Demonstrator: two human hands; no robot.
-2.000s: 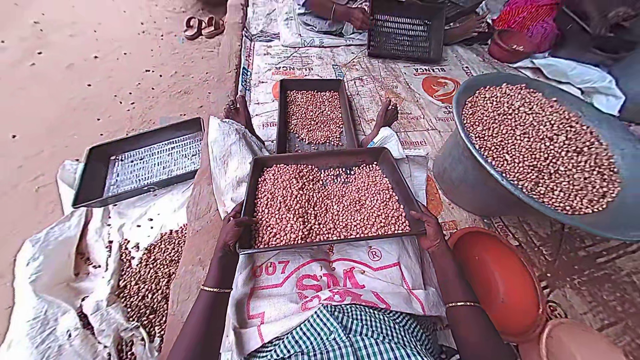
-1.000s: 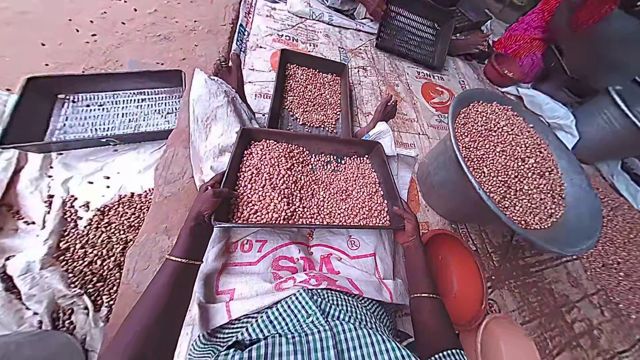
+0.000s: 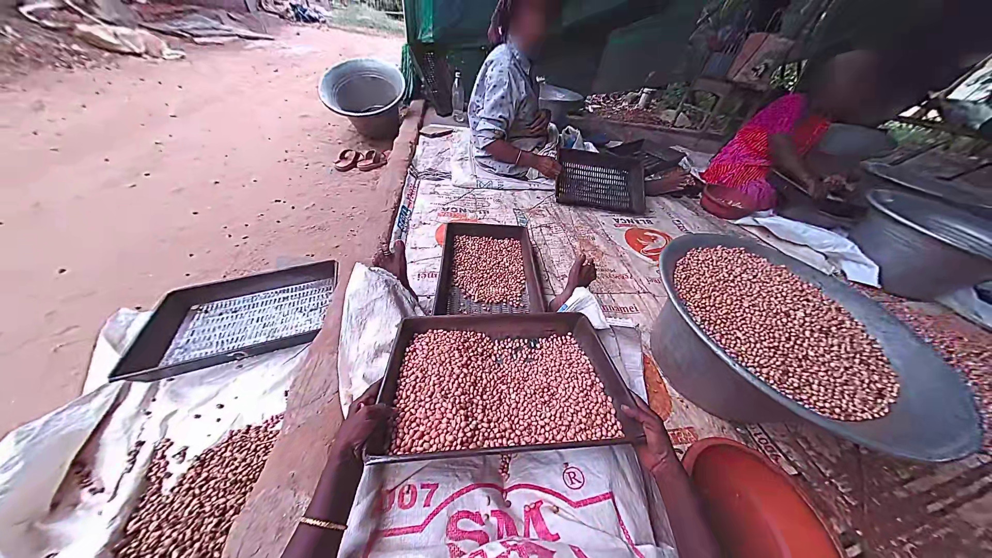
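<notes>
My left hand [image 3: 364, 422] grips the left side of a dark rectangular tray [image 3: 504, 451], and my right hand [image 3: 651, 435] grips its right side. Reddish-pink nuts or seeds [image 3: 496, 395] cover most of the tray, thinner at the far middle edge. The tray is above a printed white woven sack [image 3: 496, 504] over my lap. Just beyond it, between my feet, lies a second dark slotted tray [image 3: 529, 263] with more of the nuts or seeds. To the right, a large metal tub [image 3: 697, 364] holds a big heap of them.
An empty slotted tray [image 3: 256, 310] lies at left on white sacking, near a darker heap [image 3: 209, 488]. An orange basin [image 3: 752, 496] is beside my right arm. Two people sit farther off, one holding a slotted tray [image 3: 601, 182]. A metal tub [image 3: 362, 93] and sandals [image 3: 360, 160] are at far left.
The view has tilted up and shows more of the far ground. Both hands keep hold of the tray, and the nuts or seeds in it look much the same.
</notes>
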